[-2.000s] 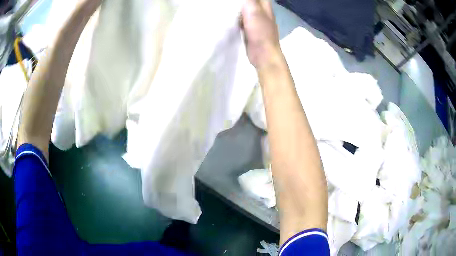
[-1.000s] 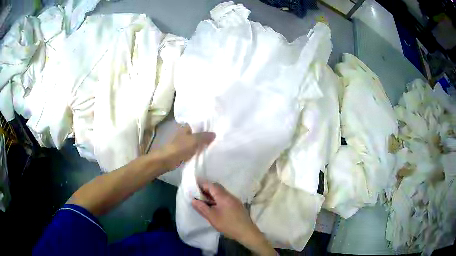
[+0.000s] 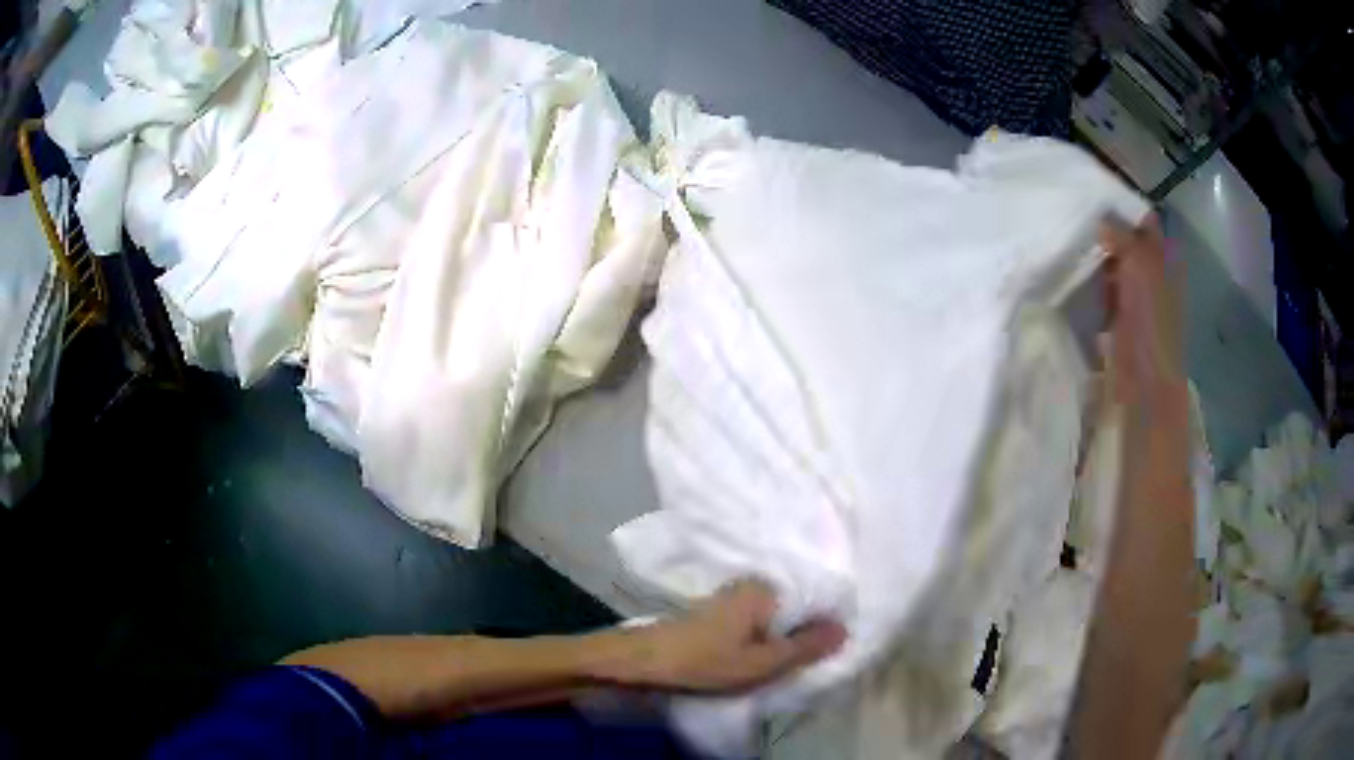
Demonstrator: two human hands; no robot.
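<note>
A large white cloth piece (image 3: pixel 876 282) lies spread over the table in front of me, its far left corner gathered by a knot-like bunch. My left hand (image 3: pixel 743 639) grips its near edge at the bottom centre. My right hand (image 3: pixel 1132 275) is blurred and holds its far right corner, slightly raised. Cream garment pieces (image 3: pixel 1025 624) lie under and beside the cloth on the right, partly hidden by it and my right forearm. A heap of white and cream cloth (image 3: pixel 446 267) lies to the left.
The pale grey table (image 3: pixel 579 475) has its front edge below the heap. Small off-white cut parts (image 3: pixel 1277 594) lie at the right end. Dark patterned cloth (image 3: pixel 950 60) lies at the back edge. Yellow tubing (image 3: pixel 60 223) stands at the far left over dark floor.
My right hand has moved from the near edge to the cloth's far right corner. My left hand has moved down and right to the near edge. The view has shifted, and the cloth is spread wider.
</note>
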